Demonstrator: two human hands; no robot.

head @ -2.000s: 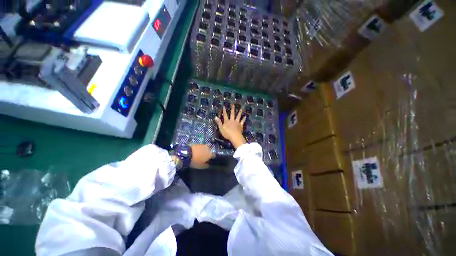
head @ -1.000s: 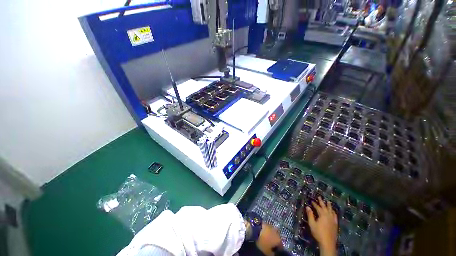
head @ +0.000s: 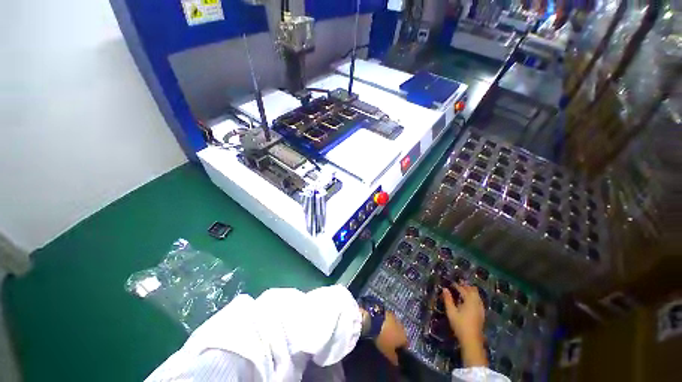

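Observation:
A clear blister tray (head: pixel 390 279) with rows of small black square housings (head: pixel 412 274) lies at the lower right. A dark fixture (head: pixel 439 328) holding housings lies on it. My right hand (head: pixel 469 316) is over the fixture's right side, fingers apart and touching the top; no lifted housing is visible. My left hand (head: pixel 391 340), with a dark watch at the wrist, is low beside the fixture's near left side, by a black shape at the frame's bottom. Its fingertips are hidden, so its grip cannot be told.
A tall stack of filled trays (head: pixel 490 212) stands behind. The white and blue benchtop machine (head: pixel 258 203) stands left, its dark fixture plate (head: pixel 318 124) holding housings. A loose housing (head: pixel 219 229) and crumpled clear bag (head: pixel 187 282) lie on green mat. Cartons (head: pixel 628 339) stand right.
The view has swung from the trays up and left to the machine, then shifted slightly. Both hands stay at the tray; the right fingers, spread wide before, are now closer together and more bent.

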